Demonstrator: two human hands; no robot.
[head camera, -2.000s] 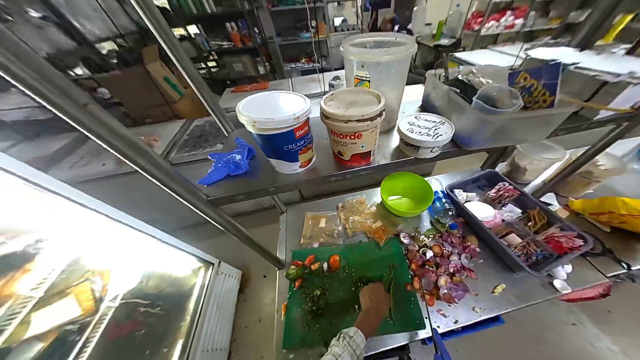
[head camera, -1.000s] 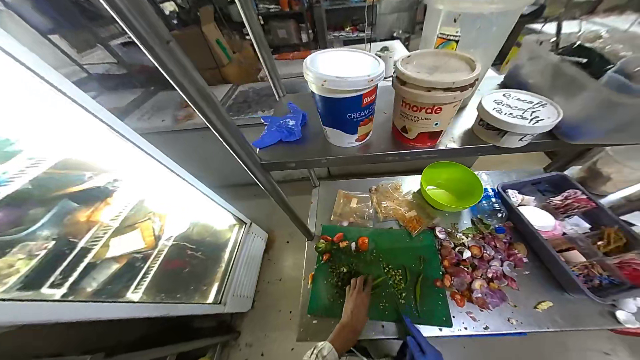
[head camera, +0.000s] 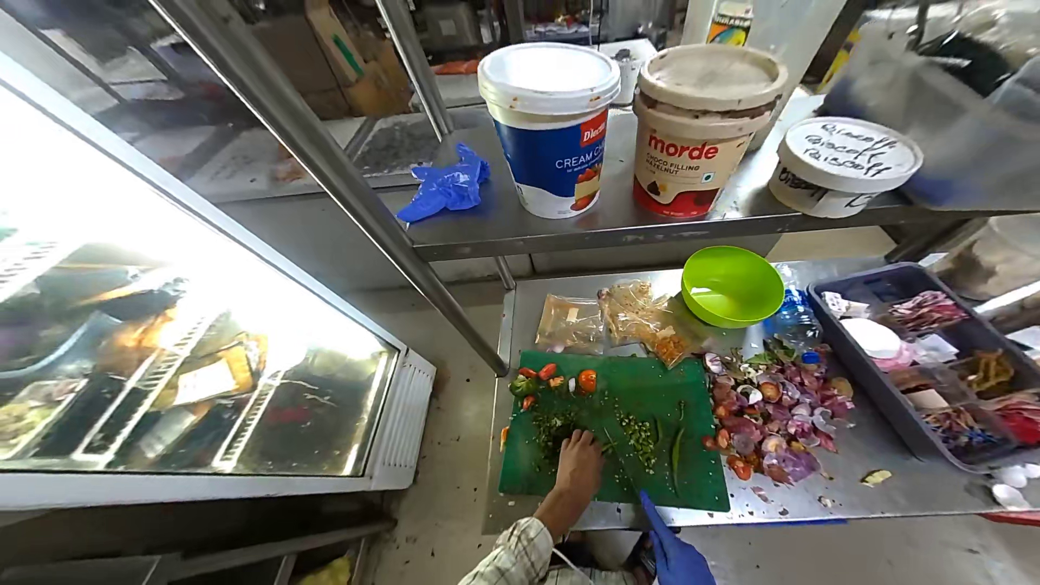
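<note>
My left hand (head camera: 578, 463) is bare and rests on the green cutting board (head camera: 528, 479), its fingertips at a pile of chopped green herbs (head camera: 552, 426). My right hand (head camera: 682, 561), in a blue glove, is at the bottom edge, closed around a knife (head camera: 624, 463) whose dark blade points up over the board. Chopped green pieces (head camera: 638, 439) lie right of the blade, with whole green chillies (head camera: 677, 455) beyond them. Tomato pieces (head camera: 587, 380) sit at the board's upper left. Onion peels and scraps (head camera: 772, 422) are heaped beside the board.
Behind the board are plastic packets (head camera: 569, 323), a lime-green bowl (head camera: 723, 313) and a plastic bottle (head camera: 795, 325). A grey divided tray (head camera: 886, 406) stands at right. Tubs (head camera: 552, 130) and a crumpled blue glove (head camera: 447, 188) rest on the steel shelf (head camera: 504, 236). A lit glass-fronted cabinet (head camera: 382, 431) is at left.
Two seconds ago my left hand was farther right on the board, near the green chillies; now it is at the herb pile. The view has shifted closer and toward the left.
</note>
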